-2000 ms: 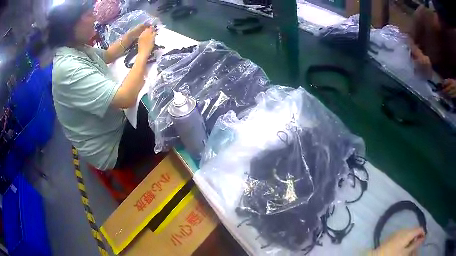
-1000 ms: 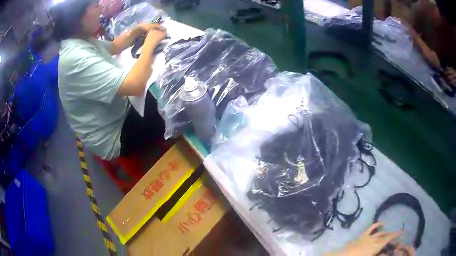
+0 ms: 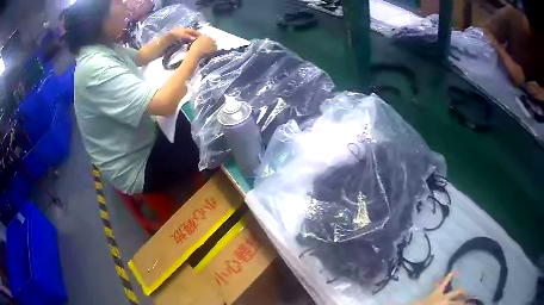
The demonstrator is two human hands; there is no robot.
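Note:
A black C-shaped headband [image 3: 498, 252] lies on the white foam sheet [image 3: 464, 213] at the lower right. One of my hands [image 3: 444, 294] is at the bottom edge beside the headband's near end, cut off by the frame. Its fingers are spread, and a small dark thing shows by the fingertips; whether it is held is hidden. It looks like my left hand. My right hand is not in view. A clear parts bag [image 3: 358, 196] lies left of the headband, with thin black yokes [image 3: 419, 253] spilling from its right side.
A grey spray can [image 3: 240, 134] stands between the bag and another parts bag [image 3: 268, 83]. A seated worker [image 3: 113, 101] is at upper left, above cartons [image 3: 185, 229]. The green conveyor [image 3: 411, 119] carries headbands. Another person's arm [image 3: 507, 62] shows at upper right.
My hand first held the headband's near end, then spread its fingers beside it, and is now lower and mostly out of frame. The headband stays on the foam. The view has shifted slightly.

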